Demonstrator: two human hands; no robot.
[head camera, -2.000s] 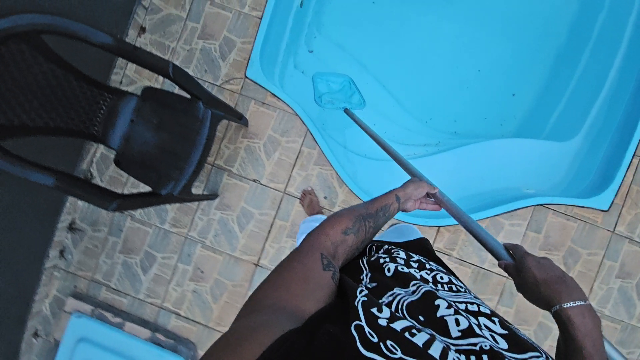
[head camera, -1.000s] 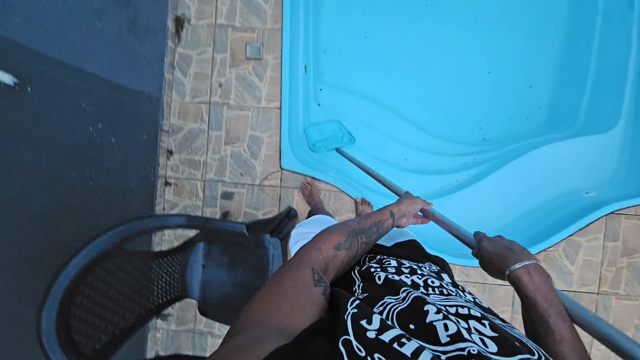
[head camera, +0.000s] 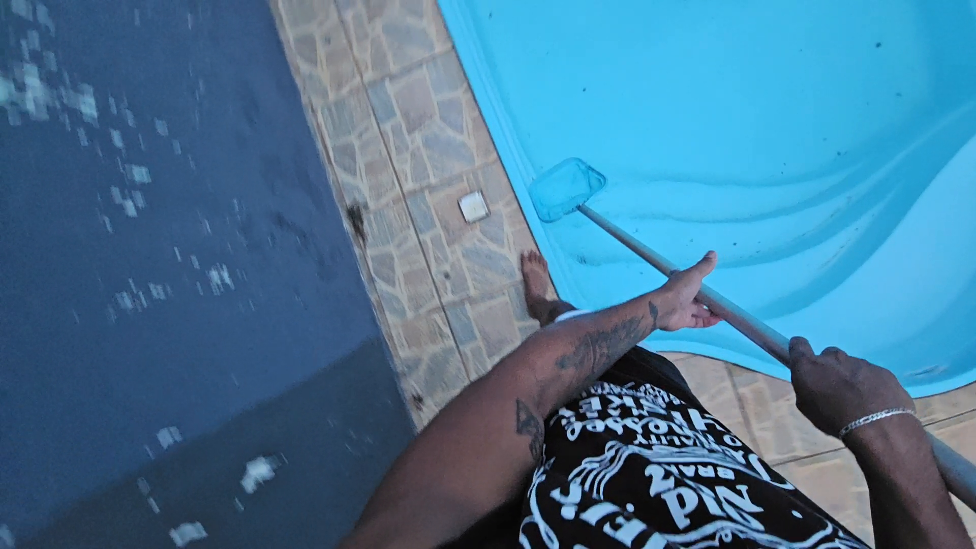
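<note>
A pool skimmer net (head camera: 568, 189) on a long grey pole (head camera: 625, 240) is over or in the blue pool, close to its left edge. My left hand (head camera: 686, 297) supports the pole partway along, thumb raised and fingers beneath it. Farther back, my right hand (head camera: 846, 385), with a silver chain bracelet at the wrist, is closed around the same pole. Whether the net is under the water is hard to tell. The pole's rear end leaves the view at the lower right.
The blue pool's rim (head camera: 499, 126) runs beside stone-patterned paving (head camera: 419, 145). My bare foot (head camera: 536, 276) stands near that rim. A small square metal cover (head camera: 473, 207) lies on the paving. Dark wall or ground (head camera: 191, 229) with pale marks fills the left.
The view has swung, and the black chair seen earlier is out of frame. The net is now close to the pool's left edge. My left hand's thumb has lifted off the pole.
</note>
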